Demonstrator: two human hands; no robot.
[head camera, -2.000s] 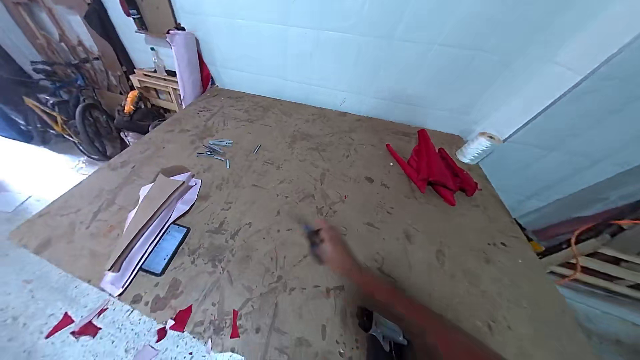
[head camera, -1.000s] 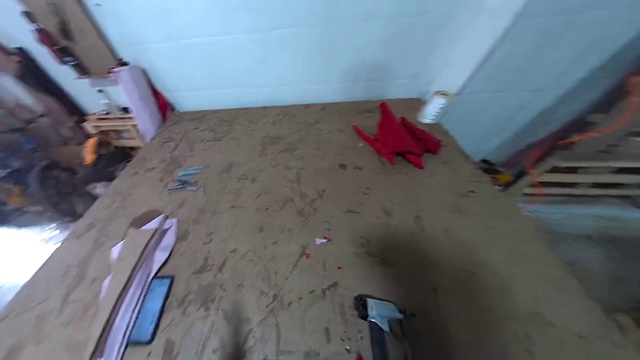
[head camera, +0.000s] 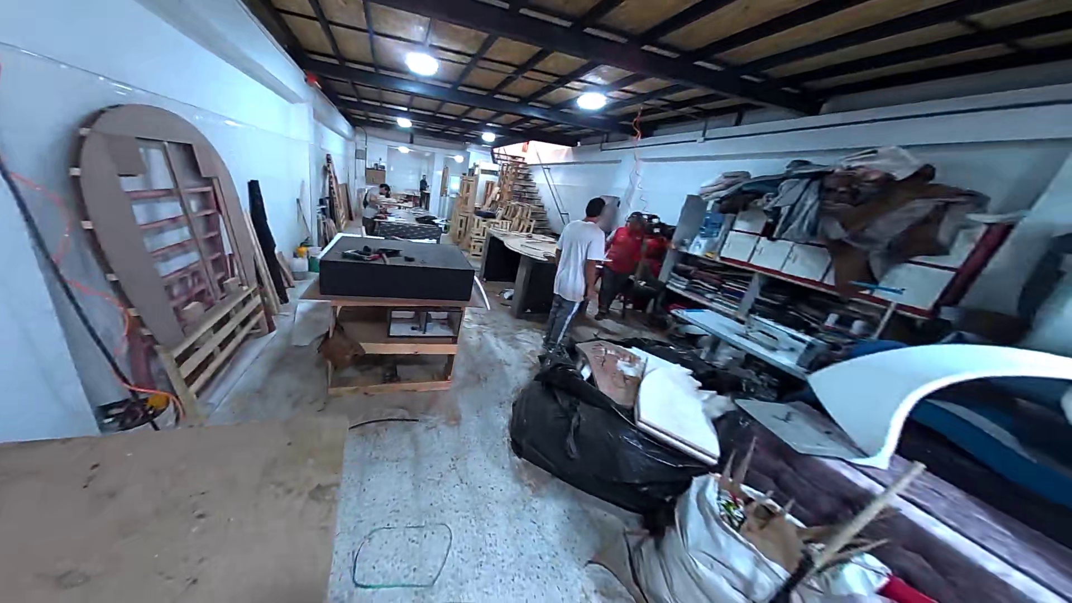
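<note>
Neither my left hand nor my right hand shows in the view of now. The brown worktable (head camera: 167, 511) fills the lower left corner, and only its end part is visible. Further on, a black upholstered box (head camera: 394, 272) lies on a wooden stand (head camera: 394, 347), with dark tools (head camera: 373, 254) on top of it. A black plastic bag (head camera: 578, 435) stands on the floor at the centre right, with torn board pieces (head camera: 674, 406) lying on it.
An oval wooden frame (head camera: 100, 218) leans on the left wall beside a slatted frame (head camera: 213, 339). A person in a white shirt (head camera: 578, 260) stands mid-room, others beyond. A white sack of scraps (head camera: 695, 536) and a curved white panel (head camera: 938, 377) are at right. A green loop (head camera: 402, 526) lies on the floor.
The view has swung far around from the tabletop to the room. My hand over the table, seen two seconds ago, is out of view, as are the red cloth, phone and air tool.
</note>
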